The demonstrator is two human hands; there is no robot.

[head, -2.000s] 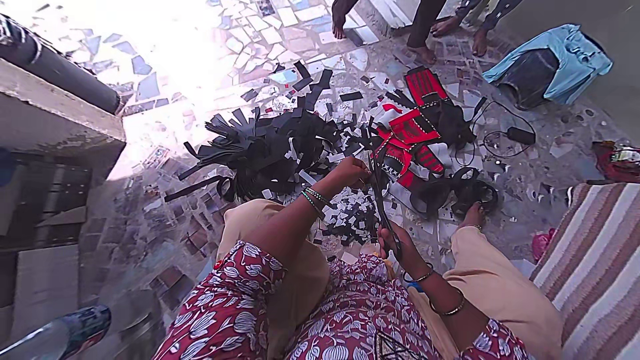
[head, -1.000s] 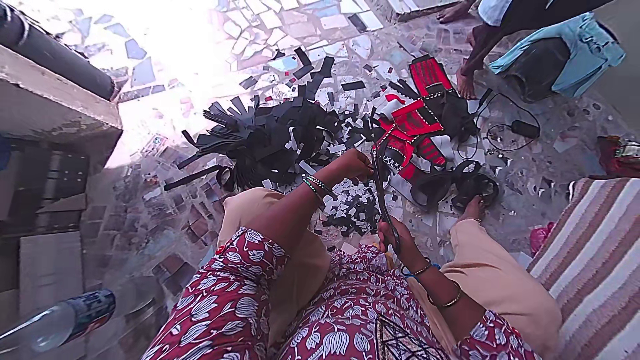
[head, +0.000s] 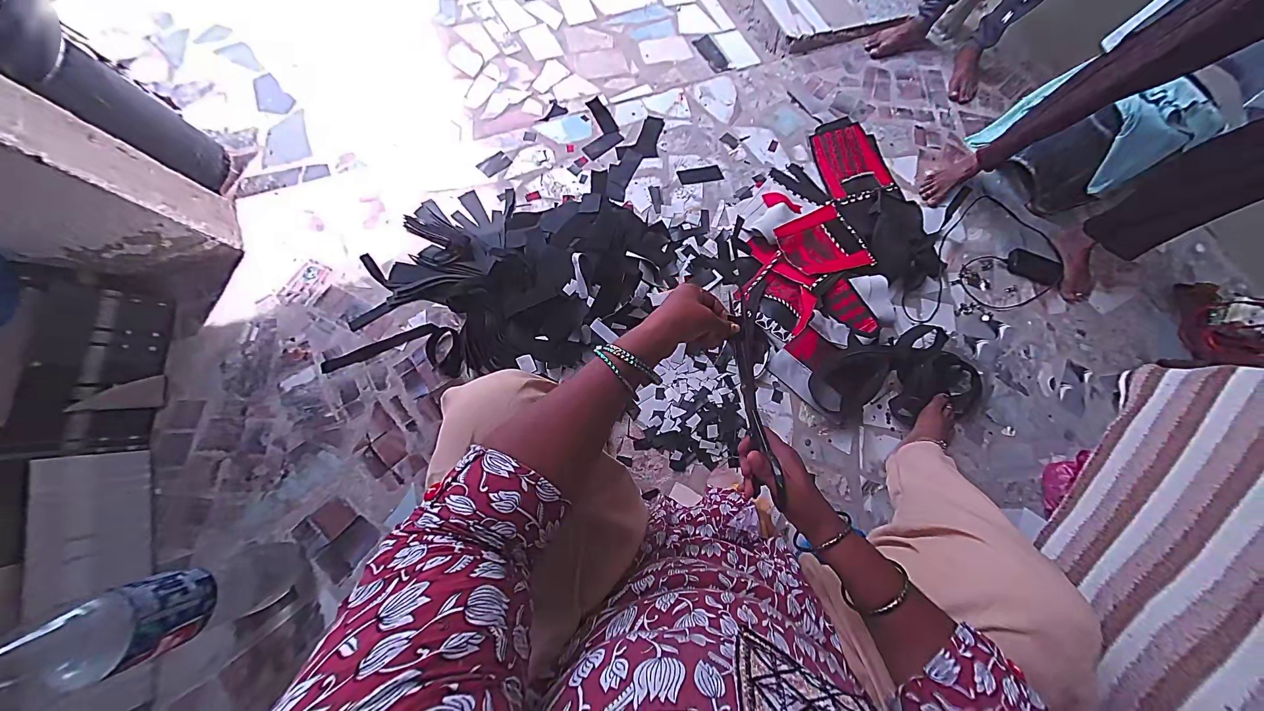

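Note:
My left hand (head: 696, 316) is pinched at the upper end of a long dark tool, apparently scissors (head: 752, 395), with what looks like a thin black strip at its fingertips. Lower down, my right hand (head: 785, 479) is closed around the tool's handle end. Small white and black cut pieces (head: 691, 405) lie on the floor just beyond and below the hands. A heap of black strips (head: 533, 267) spreads to the left of them. Beyond my right hand lie red and black fabric pieces with white beaded-looking edging (head: 820, 242), partly overlapping.
Black sandals (head: 928, 370) lie by my right foot. A cable with a black adapter (head: 1034, 265) is on the floor. Another person's bare foot (head: 948, 178) stands near a light blue cloth (head: 1155, 128). A striped mat (head: 1175, 523) is at right, a plastic bottle (head: 128, 632) at lower left.
At the upper right, another person's legs have moved, and now stand in front of the blue cloth. My two hands keep nearly the same place on the dark tool.

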